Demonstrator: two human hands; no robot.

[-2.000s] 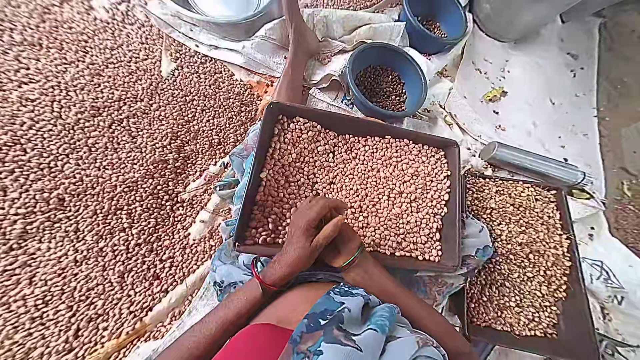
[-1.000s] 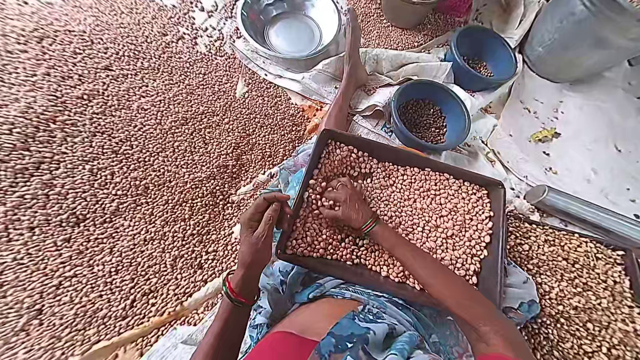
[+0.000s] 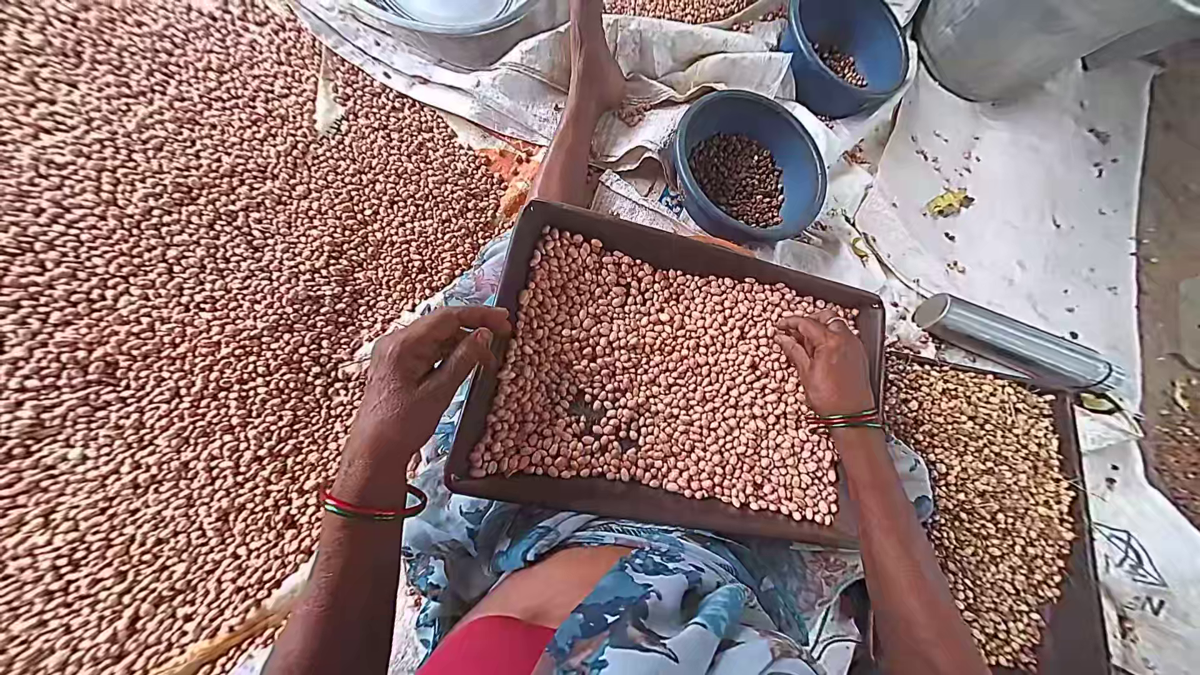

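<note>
A dark brown rectangular tray (image 3: 647, 506) rests across my lap, spread with pinkish-brown nuts or beans (image 3: 675, 375). My left hand (image 3: 427, 375) is at the tray's left rim, fingers bent with gaps between them; whether it pinches something small cannot be told. Over the right part of the tray, my right hand (image 3: 825, 361) touches the nuts with thumb and fingertips close together, and its fingertips hide whatever may be between them. Bangles circle both wrists.
A large heap of similar nuts (image 3: 187, 328) covers the left side. Beyond the tray stand blue bowls (image 3: 806, 187) (image 3: 797, 56) and a metal basin (image 3: 450, 37). At right are a metal cylinder (image 3: 1017, 342), a second tray (image 3: 1078, 600) of yellowish pieces and a large metal vessel (image 3: 1012, 47).
My right hand has moved from the left part of the tray to its right part. My left hand remains near the left rim. Two seconds ago both hands were together at the near edge.
</note>
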